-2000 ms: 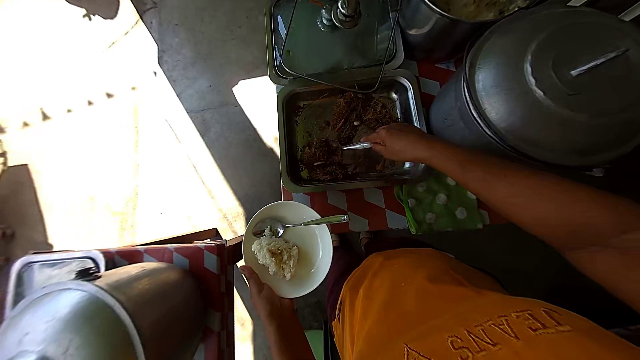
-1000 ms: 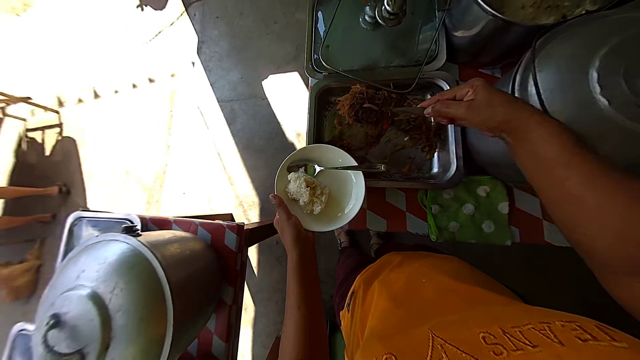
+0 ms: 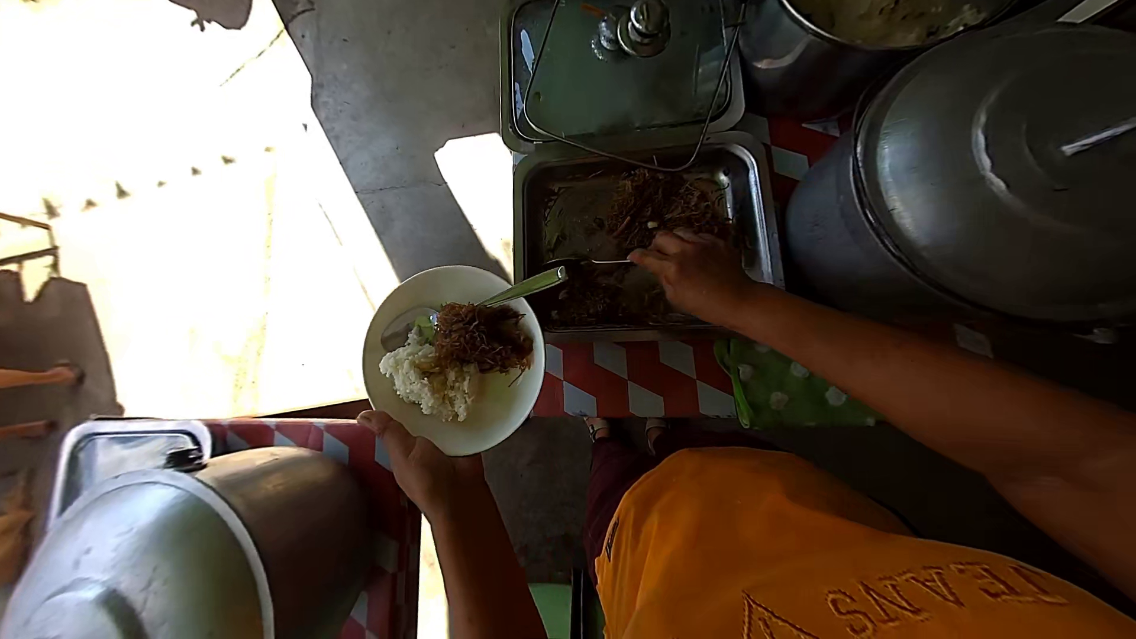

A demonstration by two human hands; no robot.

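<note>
My left hand (image 3: 417,457) holds a white plate (image 3: 497,417) by its lower left rim. On the plate lie white rice (image 3: 430,382), a heap of brown shredded food (image 3: 484,337) and a metal spoon (image 3: 532,286) whose handle sticks out over the right rim. My right hand (image 3: 692,271) grips the handle of a second metal utensil (image 3: 608,262), with its head low in a rectangular metal tray (image 3: 768,222). More brown shredded food (image 3: 657,209) lies in that tray, mostly along the far side and at the lower left.
Behind the tray is a rectangular lid (image 3: 586,98) with a metal knob. A large lidded pot (image 3: 941,177) stands at right, an uncovered pot (image 3: 781,53) beyond it. A green dotted cloth (image 3: 790,390) lies by my right forearm. Another large metal pot (image 3: 142,550) is at lower left.
Brown shredded food now lies beside the rice on the plate; a second ago only rice and the spoon showed there. My right hand has moved from the tray's right edge further in over it.
</note>
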